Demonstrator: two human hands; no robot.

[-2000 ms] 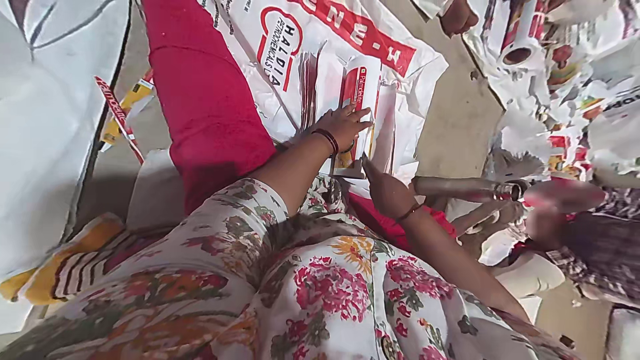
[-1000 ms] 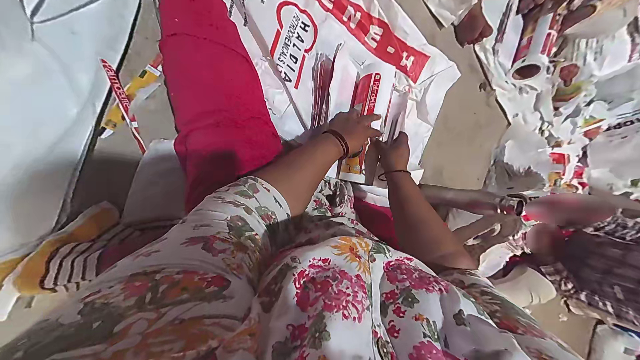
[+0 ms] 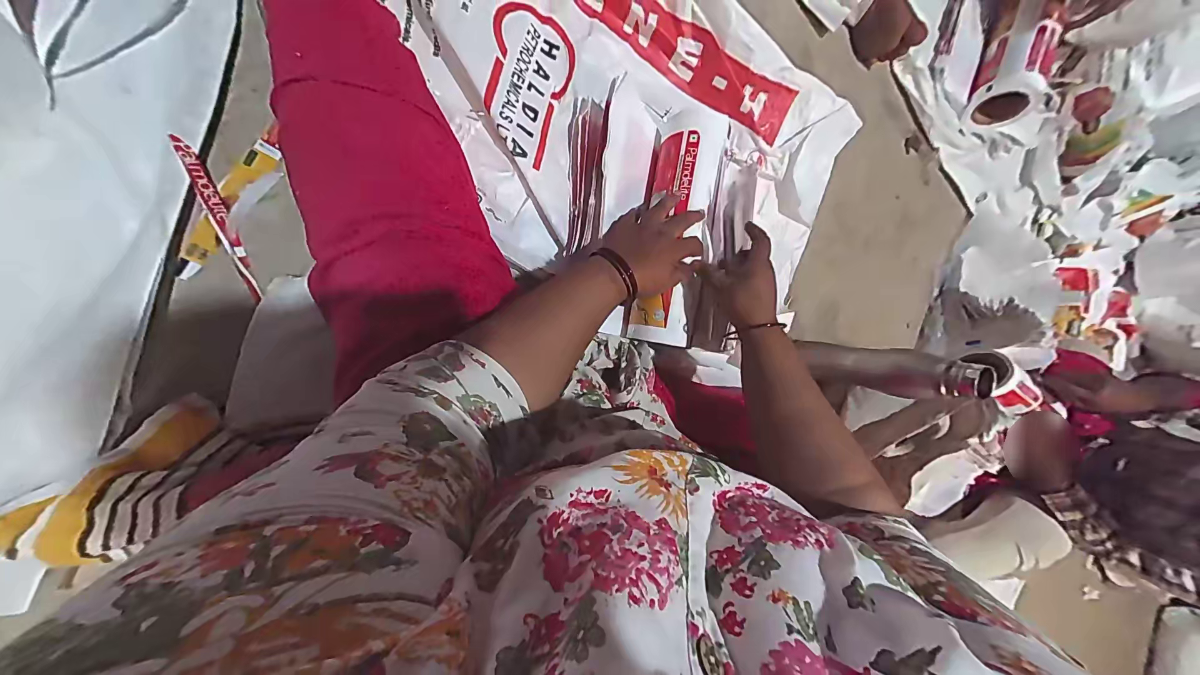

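My left hand (image 3: pixel 656 246), with a dark bangle at its wrist, lies with spread fingers on a white printed sheet (image 3: pixel 641 141) that carries a red and yellow Palmolive-like panel. Close on its right is my right hand (image 3: pixel 747 281), thumb and fingers apart, at the edge of a stack of thin sheets (image 3: pixel 731 206); whether it pinches one is not clear. A second stack of sheets (image 3: pixel 588 173), seen edge-on, lies left of the printed sheet. All of these rest on a white woven plastic sack (image 3: pixel 814 131) with red print.
My leg in red cloth (image 3: pixel 375 159) stretches along the left. Beyond it lie a red printed strip (image 3: pixel 214 202) and a yellow strip (image 3: pixel 211 225) on the floor. At right, another person's arm (image 3: pixel 872 367) reaches near a printed roll (image 3: pixel 1012 386); printed scraps (image 3: pixel 1003 244) and another roll (image 3: pixel 1001 105) lie farther off.
My right hand, flat with fingers extended two seconds ago, has come in beside my left hand and its fingers have parted. My left hand stays on the printed sheet.
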